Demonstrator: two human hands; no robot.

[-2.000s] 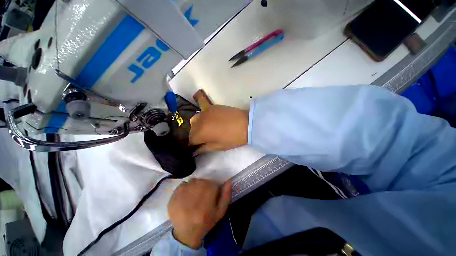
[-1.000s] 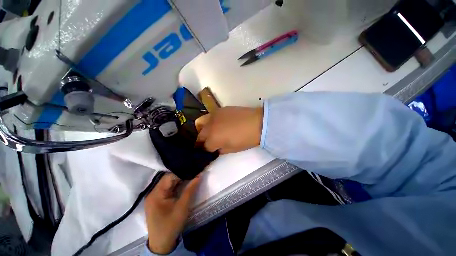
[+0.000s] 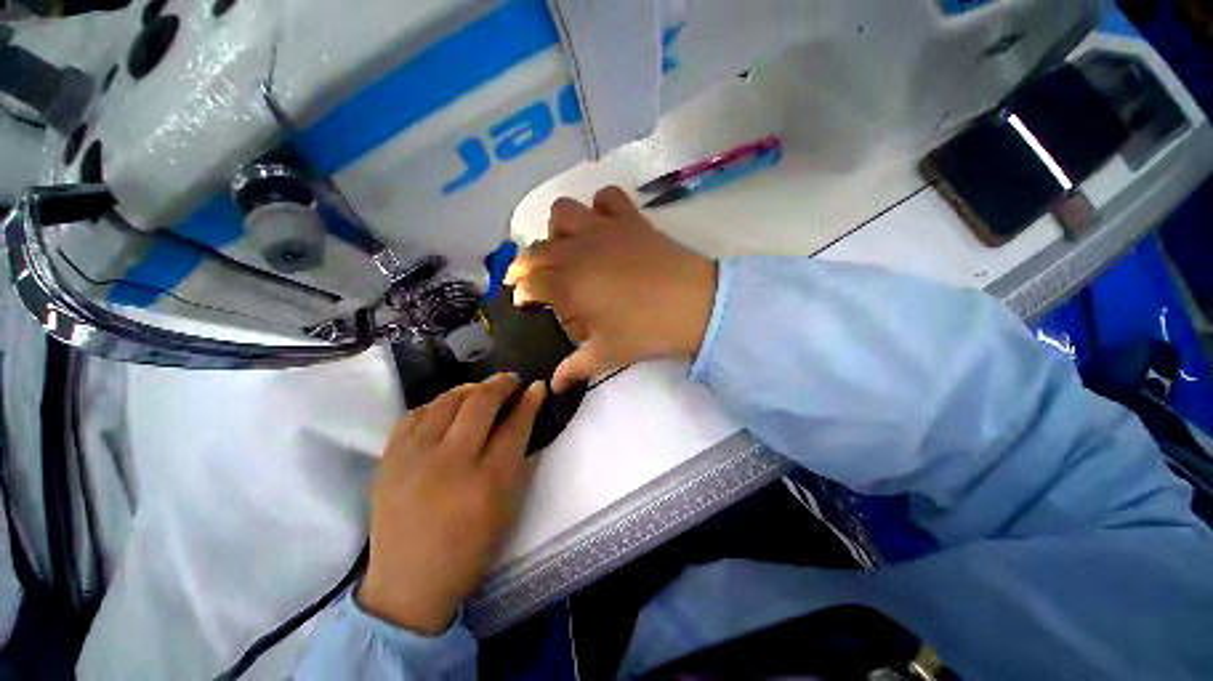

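Observation:
The black cuff (image 3: pixel 536 341) lies under the presser foot area of the white sewing machine (image 3: pixel 399 93), spread between my hands. My left hand (image 3: pixel 446 492) lies on its near side, fingertips pinching its front edge. My right hand (image 3: pixel 619 286) is on its right side, thumb at the fabric's edge and fingers curled near the blue attachment (image 3: pixel 500 266). The white garment panel (image 3: pixel 240 479) with a dark seam spreads to the left. The needle tip and presser foot are hidden behind the round metal knob (image 3: pixel 466 339).
A curved chrome bar (image 3: pixel 200 357) runs left of the needle area. Pink and blue pens or snips (image 3: pixel 718 173) lie on the machine bed. A smartphone (image 3: pixel 1024 160) lies at the right. A measuring tape (image 3: pixel 639 522) runs along the table's front edge.
My left hand has moved up onto the cuff's front edge. My right hand has shifted up and its fingers have lifted and curled. The black fabric is spread flatter. The camera view has shifted.

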